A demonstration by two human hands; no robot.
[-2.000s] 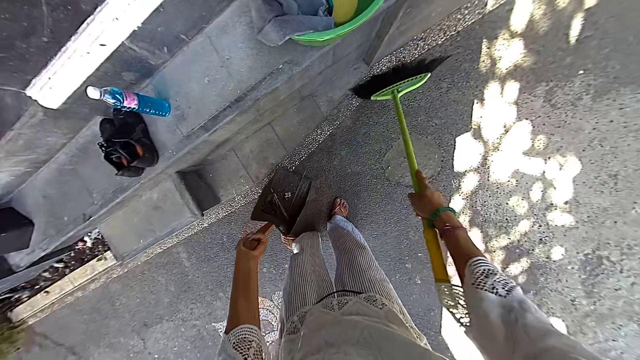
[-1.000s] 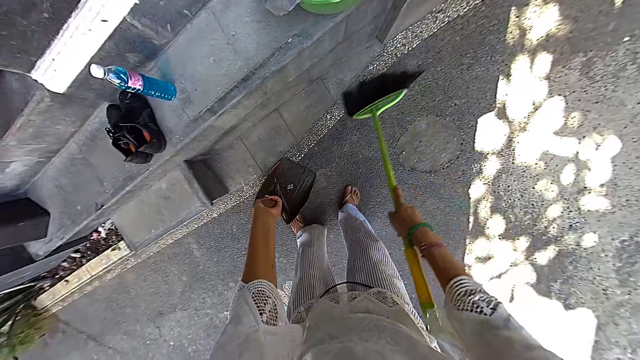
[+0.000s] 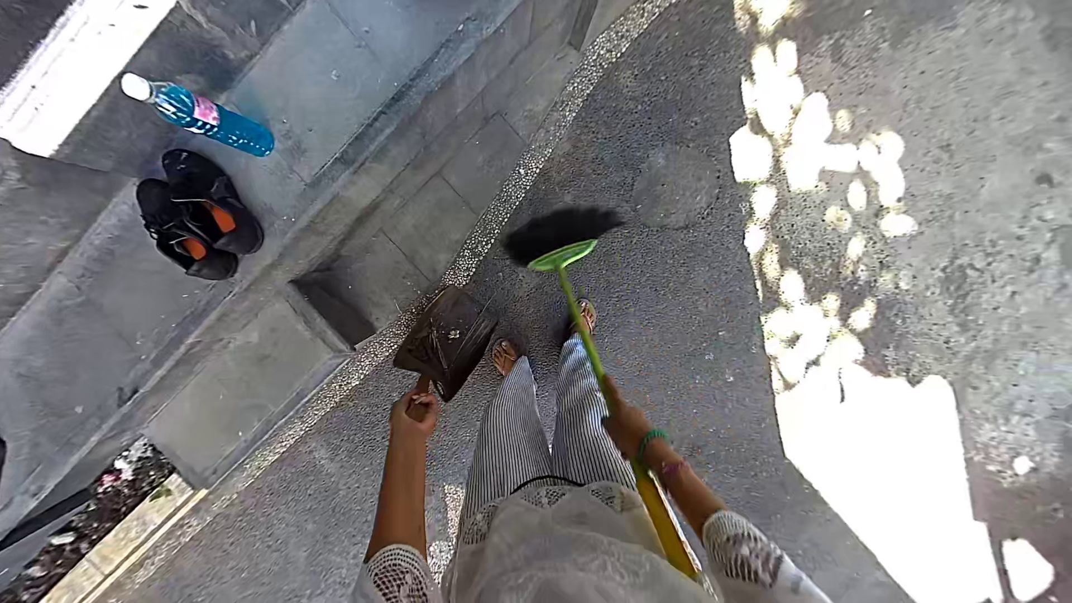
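My left hand (image 3: 414, 414) is closed around the short handle of a dark dustpan (image 3: 449, 342), which lies low by the pebble strip, left of my feet. Some small bits show in the pan. My right hand (image 3: 626, 427) grips the green and yellow handle of a broom (image 3: 563, 255). The broom's green head and black bristles, slightly blurred, are over the pavement ahead of my feet, up and to the right of the dustpan. A gap separates bristles and pan.
Stone steps rise on the left, edged by a pebble strip (image 3: 502, 204). On a step are a blue bottle (image 3: 219, 126) and black shoes (image 3: 201, 216). A planted bed (image 3: 105, 519) lies at lower left. Sunlit patches mark the pavement (image 3: 988, 276) on the right.
The broom head has come back toward my feet and nearer the dustpan. The view has shifted, and the green basin seen earlier at the top is out of view.
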